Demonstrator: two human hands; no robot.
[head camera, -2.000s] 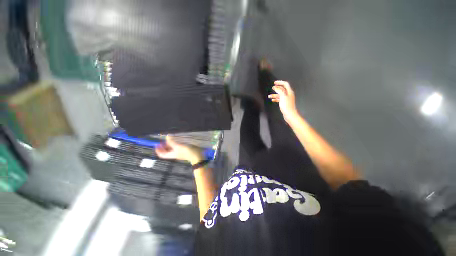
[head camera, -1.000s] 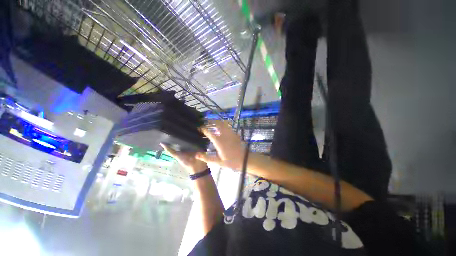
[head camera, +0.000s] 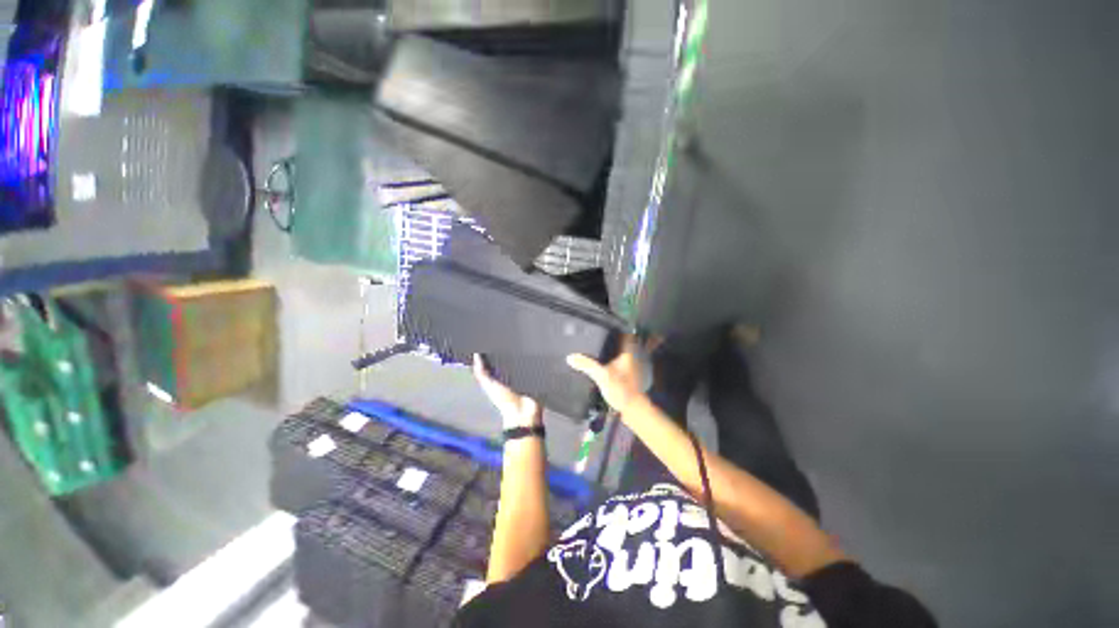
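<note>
A dark stack of flat black boards or trays (head camera: 503, 329) is held at the near end of a wire rack trolley (head camera: 426, 231). My left hand (head camera: 507, 396), with a dark wristband, is on its lower near edge. My right hand (head camera: 617, 372) grips its right end, thumb on top. The undersides and most fingers are hidden. More large black pieces (head camera: 491, 129) lie at angles on the trolley just beyond. I cannot tell whether the held stack touches the rack.
Ribbed black stacks (head camera: 380, 491) with white labels stand by a blue pallet edge (head camera: 423, 429) at the lower left. A wooden box (head camera: 233, 340), green panel stacks (head camera: 55, 399), a round stool (head camera: 226, 184) and a white and blue machine (head camera: 135, 172) are at the left.
A second ago both hands held black pieces beside the machine and rack. Now the view has turned, and both hands hold a black stack at the trolley's near end.
</note>
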